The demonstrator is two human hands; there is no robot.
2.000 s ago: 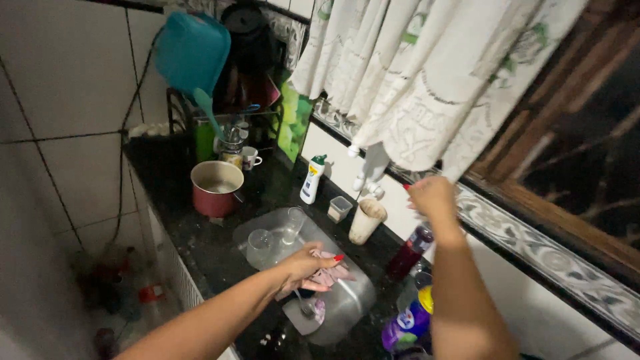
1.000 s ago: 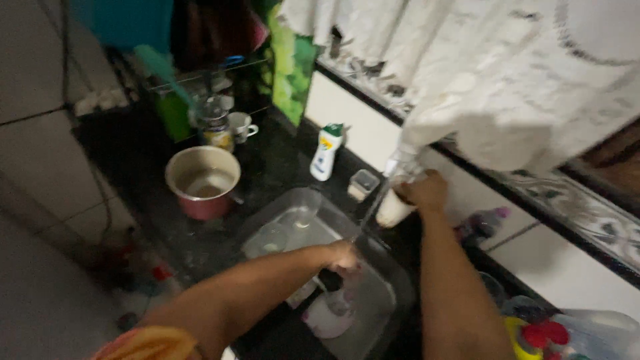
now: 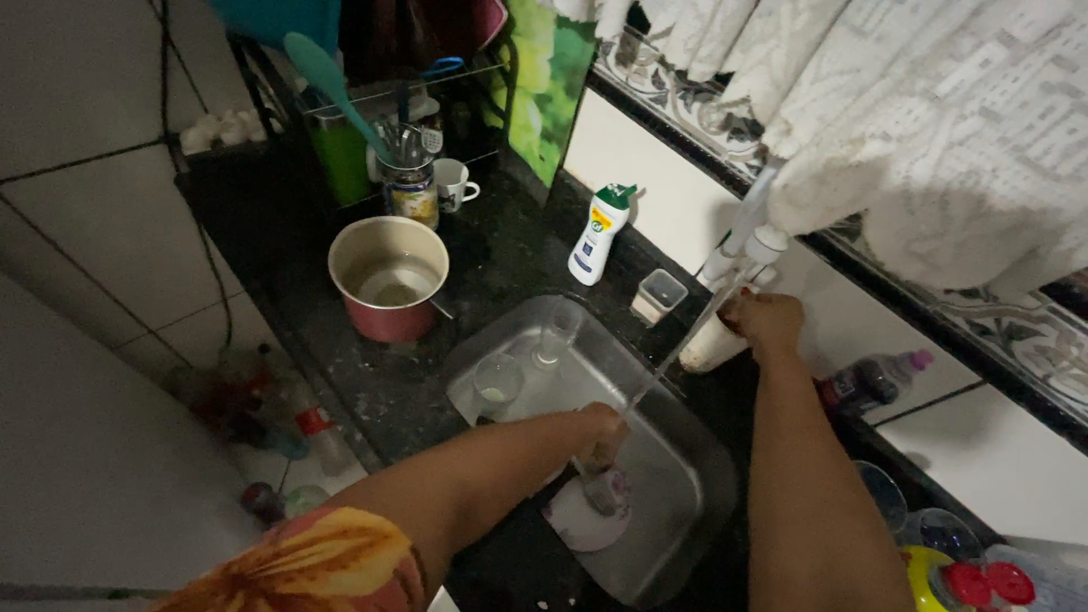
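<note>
Water runs from a white faucet down onto my left hand, which is over the metal sink. Its fingers are mostly turned away, and what it grips is hard to see; a spoon-like metal utensil extends below it. Under that lies a plate with a pink pattern. My right hand is at the mouth of a whitish, stained cup beside the sink; its fingertips are partly hidden. Two clear glasses stand at the sink's far left part.
A red pot sits left of the sink, near a utensil jar and a white mug. Behind the sink are a white cleaner bottle and a small square container. A dark bottle and yellow-and-red packaging are at right.
My right hand has moved from beside the curtain down to the cup. Water now runs from the faucet. The pink cloth seen in my left hand two seconds ago no longer shows.
</note>
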